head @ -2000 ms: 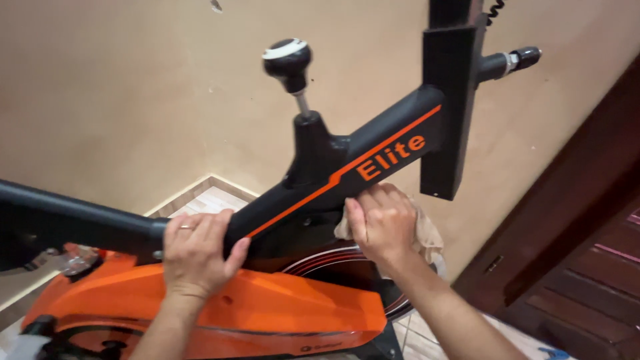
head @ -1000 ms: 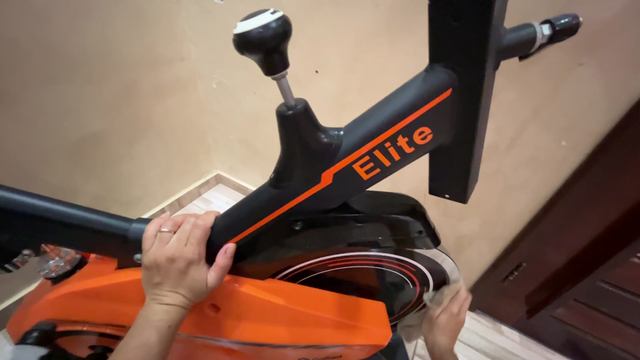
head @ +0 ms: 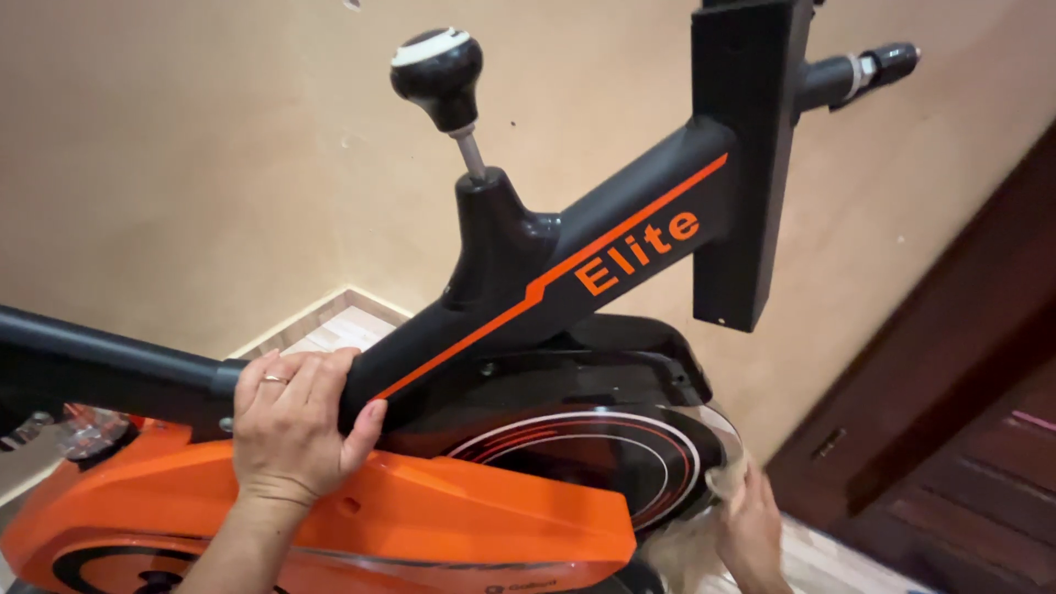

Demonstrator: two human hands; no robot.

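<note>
A black and orange exercise bike frame (head: 643, 206) fills the head view. My left hand (head: 301, 421), with a ring on one finger, grips the black frame tube just above the orange plastic cover (head: 495, 503). At the lower right, my right hand (head: 749, 524) holds a pale cloth (head: 681, 544) against the rim of the flywheel (head: 610, 454), which bears white and red rings. Part of the cloth is blurred, and the fingertips are partly hidden by it. The resistance knob (head: 437, 78) stands upright on the frame, above and between both hands.
Behind the bike is a beige wall (head: 206, 165). On the right stands a dark brown wooden door (head: 932, 462). A black square post (head: 738, 165) rises at the bike's front, with a short tube and black grip sticking out. Light floor tiles (head: 351, 330) show at the wall corner.
My right hand with the cloth has moved from the underside of the frame tube down to the flywheel's rim. My left hand stays on the frame. The view has moved closer to the bike.
</note>
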